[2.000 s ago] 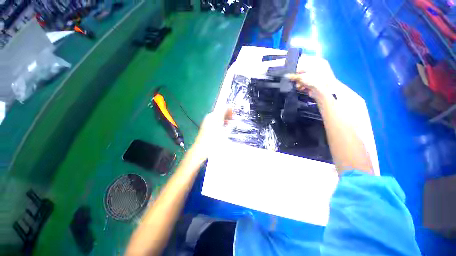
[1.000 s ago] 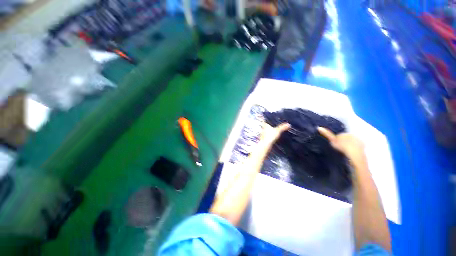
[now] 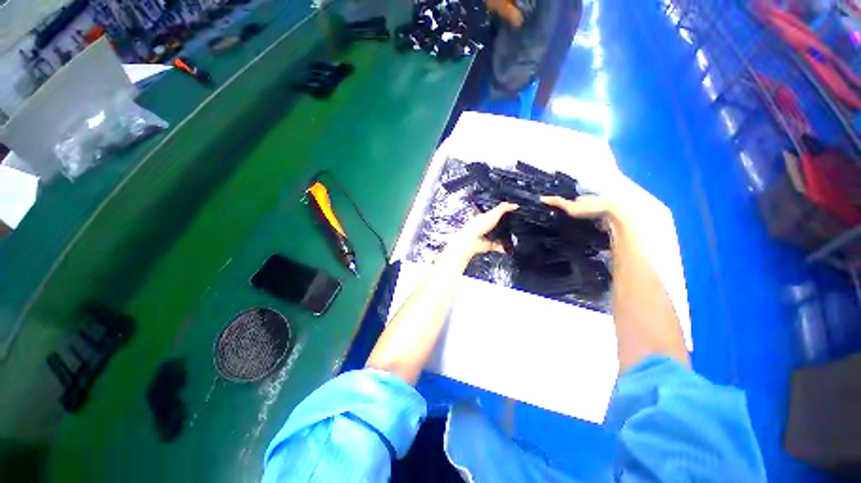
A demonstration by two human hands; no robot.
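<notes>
An open white carton (image 3: 529, 330) stands beside the bench edge, with flat black plastic pieces (image 3: 557, 259) and clear plastic (image 3: 444, 217) inside. My left hand (image 3: 480, 236) is in the carton at the left of the pieces, fingers spread against them. My right hand (image 3: 587, 209) is over their right side, fingers pointing left. Both hands touch the dark pieces; whether either grips one is unclear. The fingertips partly merge with the black heap.
On the green bench (image 3: 236, 198) lie an orange and black electric screwdriver (image 3: 332, 226) with a cord, a smartphone (image 3: 295, 283), a round mesh-like dish (image 3: 252, 344), a black bracket (image 3: 90, 354) and a small black heap (image 3: 168, 398). Blue floor lies right.
Two seconds ago my right hand held a long black bracket over the carton; it is no longer in that hand. My left hand has moved into the carton. The view has shifted.
</notes>
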